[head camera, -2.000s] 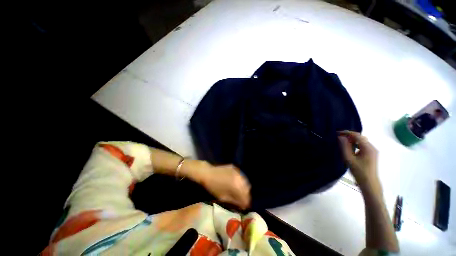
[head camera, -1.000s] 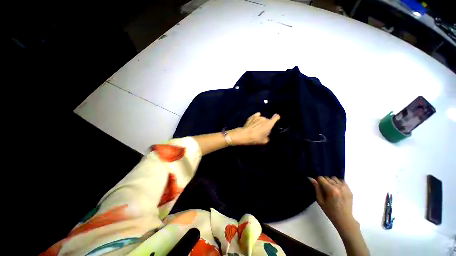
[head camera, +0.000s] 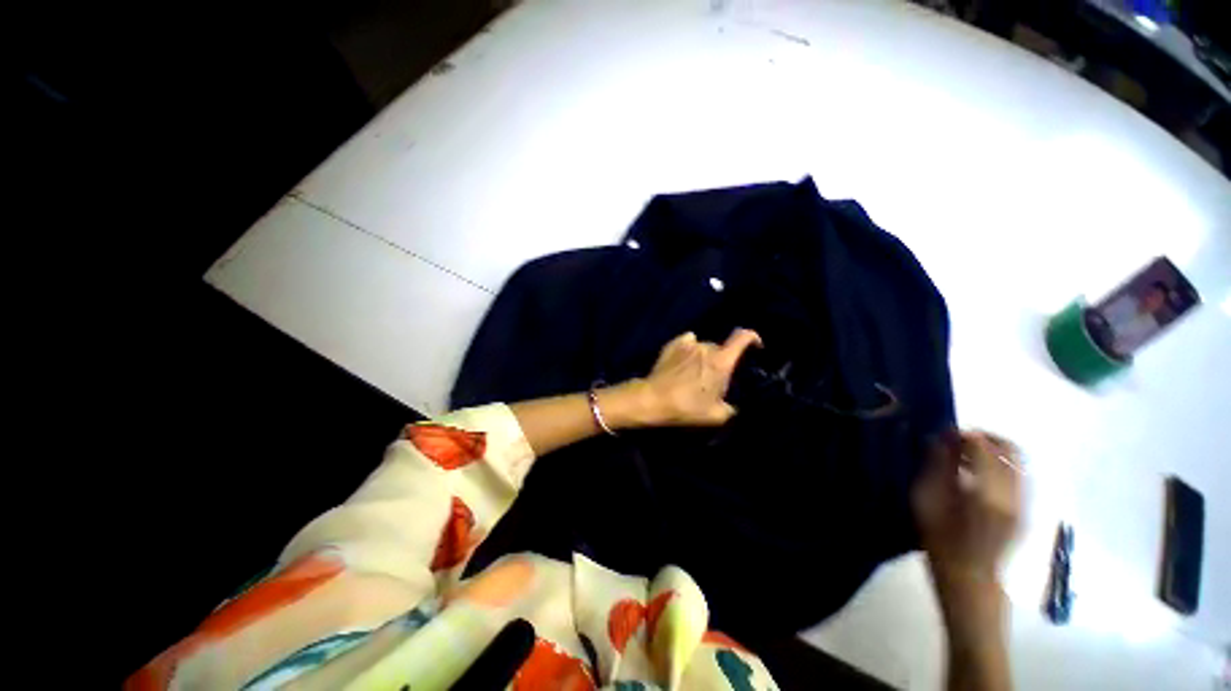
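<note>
A dark navy garment (head camera: 864, 297) lies spread on the white table, its pointed collar towards the far side. Two small pale buttons or snaps show near the collar. A thin curved metal hook (head camera: 884, 400) shows on the dark cloth. My left hand (head camera: 698, 381) rests on the garment's middle, thumb and finger spread; whether it pinches cloth is hard to tell. My right hand (head camera: 969, 500) is blurred at the garment's right edge, fingers curled; its hold cannot be made out.
Thread snips (head camera: 1061, 574) lie right of my right hand. A flat black phone (head camera: 1181, 544) lies further right. A green tape roll (head camera: 1084, 343) holds an upright phone (head camera: 1145, 305) behind them. The white table's (head camera: 338, 257) left edge runs diagonally.
My left hand first moved from the garment's near edge to its middle and has since shifted slightly nearer. My right hand moved down, then slightly up and right. The hook came into view.
</note>
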